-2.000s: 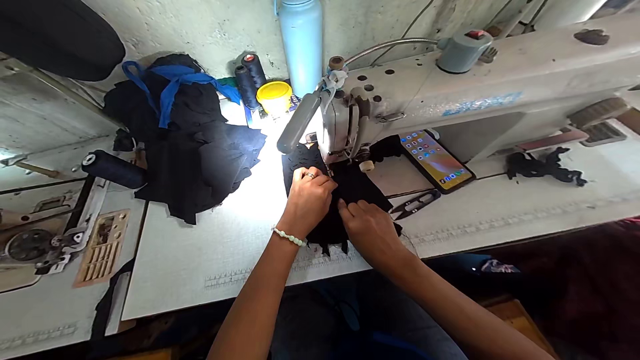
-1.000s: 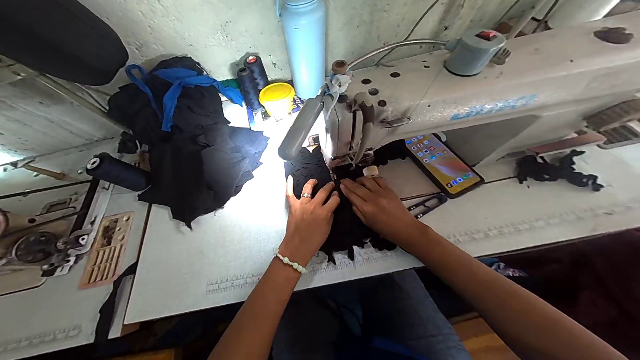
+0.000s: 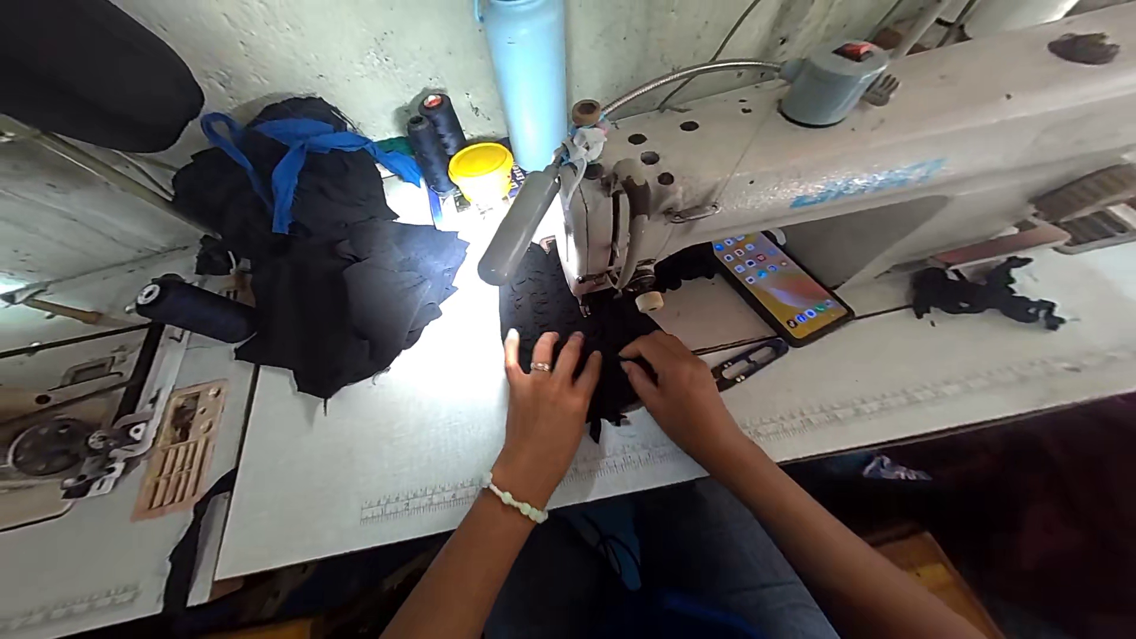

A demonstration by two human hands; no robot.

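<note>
Black fabric [image 3: 541, 297] lies on the white table under the needle area of an industrial sewing machine [image 3: 612, 231]. My left hand [image 3: 548, 399] rests on its near left part with fingers spread, a ring and a pale bead bracelet showing. On the fabric's right side is my right hand [image 3: 679, 386], its fingers bent; whether they pinch the cloth is hidden. Thread snips [image 3: 750, 362] lie just right of my right hand. A small lamp [image 3: 519, 229] lights the table left of the machine's head.
A pile of black fabric [image 3: 311, 293] with a blue strip lies left, beside a dark thread cone [image 3: 195, 309]. Behind stand thread spools [image 3: 441, 124], a yellow-lidded tub [image 3: 481, 173] and a blue bottle [image 3: 530, 80]. A phone [image 3: 781, 288] and black scraps [image 3: 985, 293] lie right.
Both hands have moved on the black fabric. The left hand now lies nearer the table's front edge than one second ago, with its fingers more spread.
</note>
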